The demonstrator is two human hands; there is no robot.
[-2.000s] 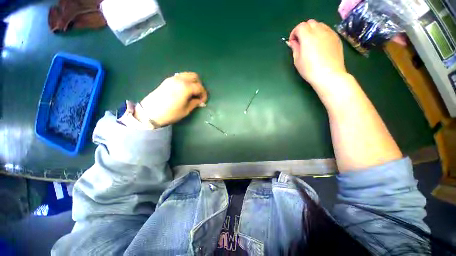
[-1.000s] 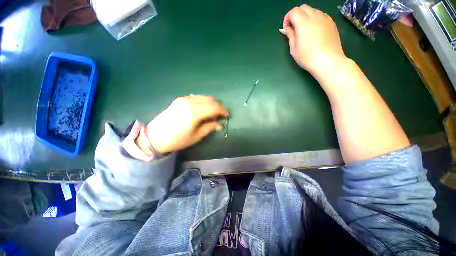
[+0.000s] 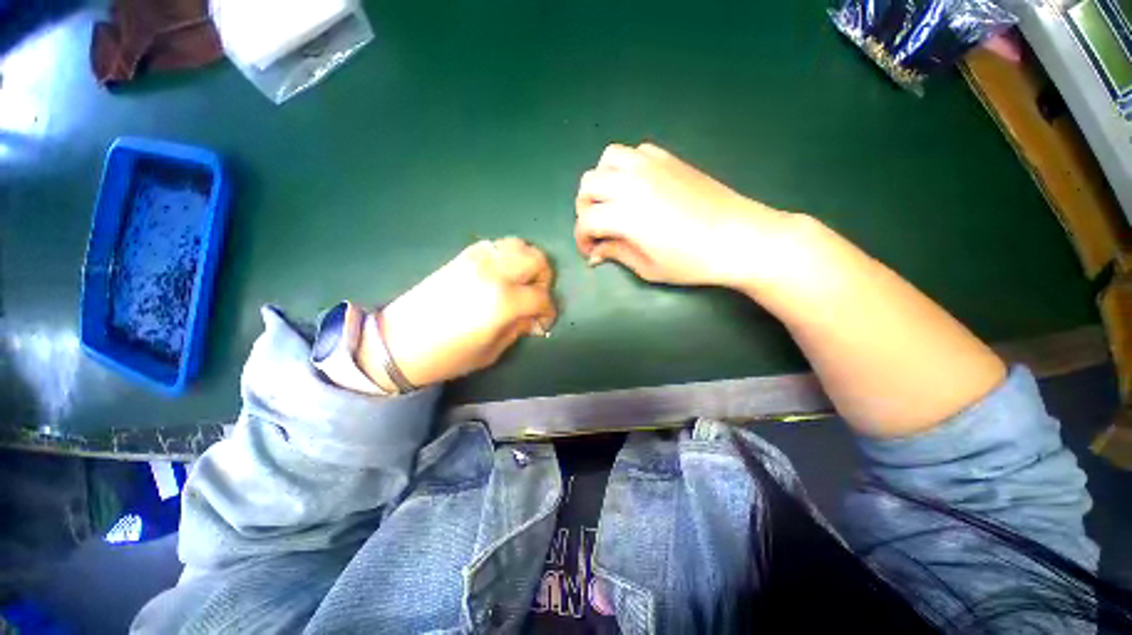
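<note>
My left hand (image 3: 478,308) is closed above the green bench top near its front edge. A tiny pale tip (image 3: 544,330) shows at its thumb and fingertips, and looks like the end of a short lead piece. My right hand (image 3: 646,213) is to its right, palm down with curled fingers close to the bench. What lies under or in its fingers is hidden. No loose piece shows between the hands. A blue tray (image 3: 211,267) with small dark bits inside lies at the left.
A brown cloth (image 3: 155,37) and a white packet in a clear bag (image 3: 288,44) lie at the upper left. A clear bag with dark contents (image 3: 919,35) is at the upper right, beside a cardboard box edge (image 3: 1037,155) and the scale (image 3: 1080,99).
My right hand has come down and left from the upper right. My left hand has moved right, then closed. The two loose pieces between the hands no longer show.
</note>
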